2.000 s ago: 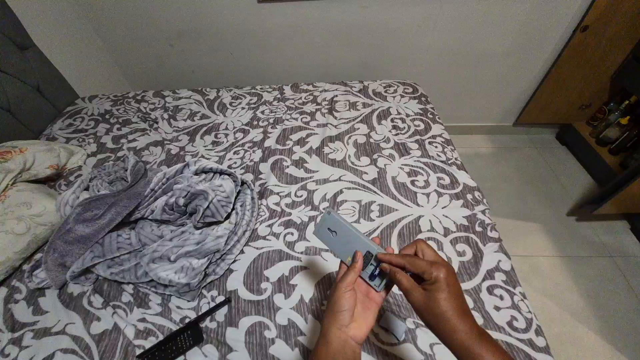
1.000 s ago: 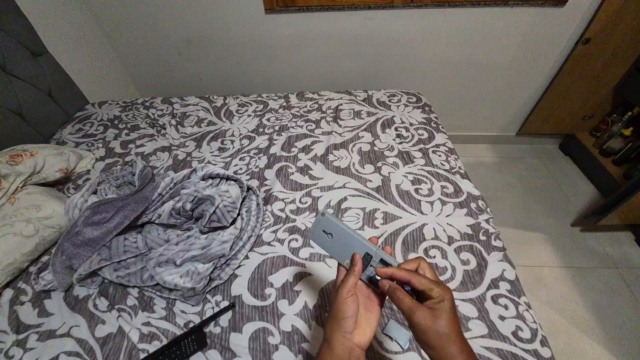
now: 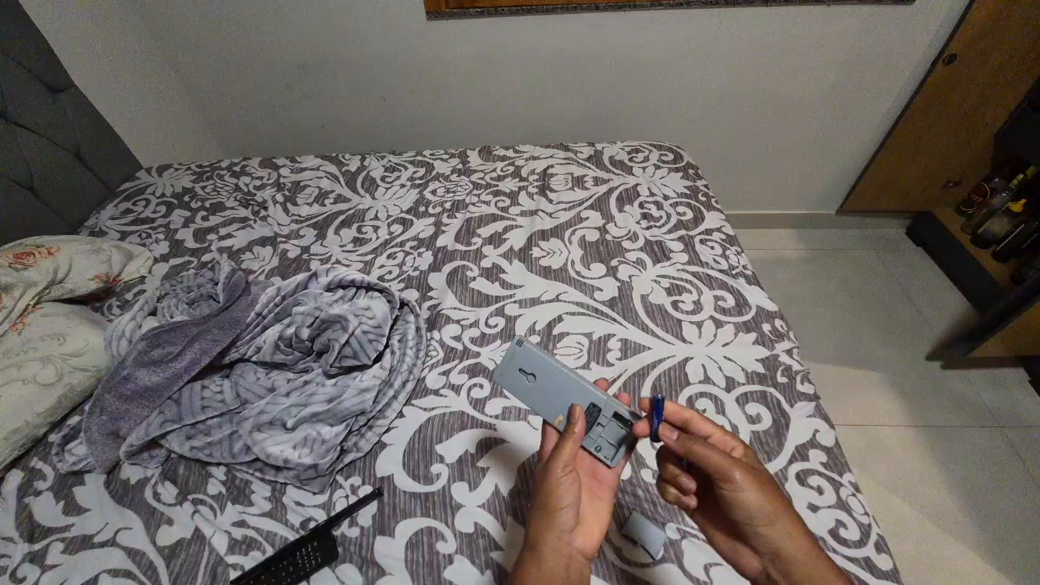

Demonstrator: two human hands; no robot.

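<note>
My left hand (image 3: 573,479) holds a grey plastic handset (image 3: 548,382), back side up, with a keyhole-shaped slot near its far end. The compartment (image 3: 609,431) at its near end is uncovered, and parts of its inside show. Just right of that compartment, my right hand (image 3: 723,479) pinches a small blue cylindrical thing (image 3: 656,418), perhaps a battery, between thumb and fingers. Below the hands a small grey plastic cover (image 3: 644,534) lies on the patterned bedspread. A black device with a keypad and an antenna (image 3: 305,552) rests on the bed at the lower left.
A crumpled grey blanket (image 3: 325,366) lies on the left of the bed (image 3: 561,211), beside a floral pillow (image 3: 49,341). Behind is a padded headboard (image 3: 49,122). At the right, bottles (image 3: 1003,211) stand in a wooden cabinet (image 3: 910,146) above the tiled floor.
My right hand has moved from over the handset's compartment to its right, and the blue thing is now plainly seen in its fingers. My left hand still holds the handset.
</note>
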